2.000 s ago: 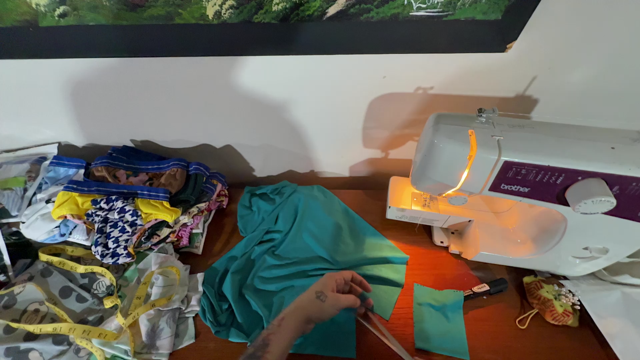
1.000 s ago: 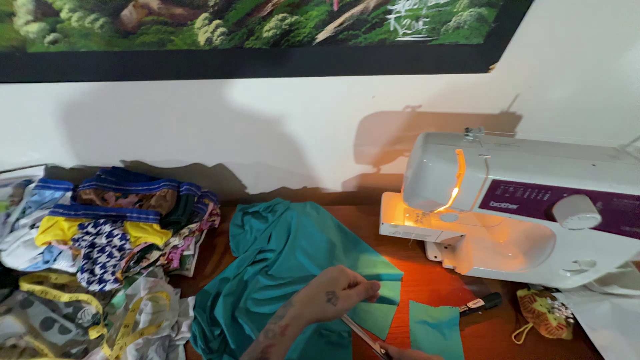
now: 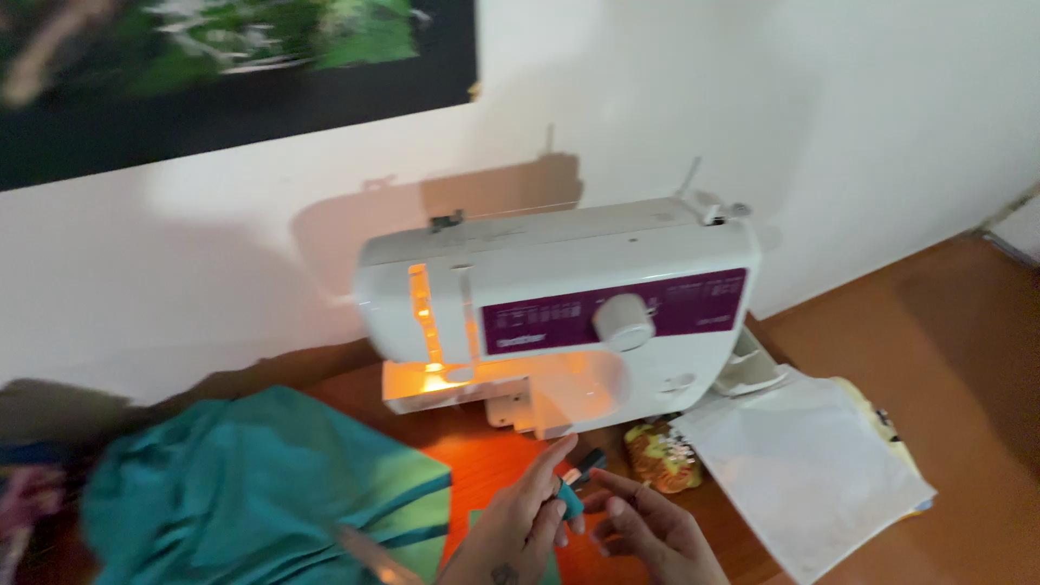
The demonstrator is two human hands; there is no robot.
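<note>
My left hand (image 3: 528, 516), tattooed, holds a small folded or rolled teal fabric piece (image 3: 571, 500) between its thumb and fingers. Close on its right, my right hand (image 3: 650, 528) has its fingers bent and apart, with nothing seen in them. Large teal cloth (image 3: 244, 487) lies bunched on the wooden table to the left. A blurred metal blade (image 3: 378, 556), probably of scissors, rests over its lower edge. Part of another teal piece (image 3: 552, 573) shows beneath my hands. Just beyond them is a dark-handled tool (image 3: 589, 467), partly covered.
A white Brother sewing machine (image 3: 561, 301) with its lamp lit stands behind my hands. To the right are a patterned pincushion (image 3: 662, 455) with pins and a white sheet (image 3: 804, 463) over an open tray (image 3: 751, 366). A dark-framed picture (image 3: 244, 122) hangs on the wall.
The view has swung right and tilted. Both hands are now together near the machine, with a small teal piece in my left. The metal blade, earlier by my hands, now lies on the cloth.
</note>
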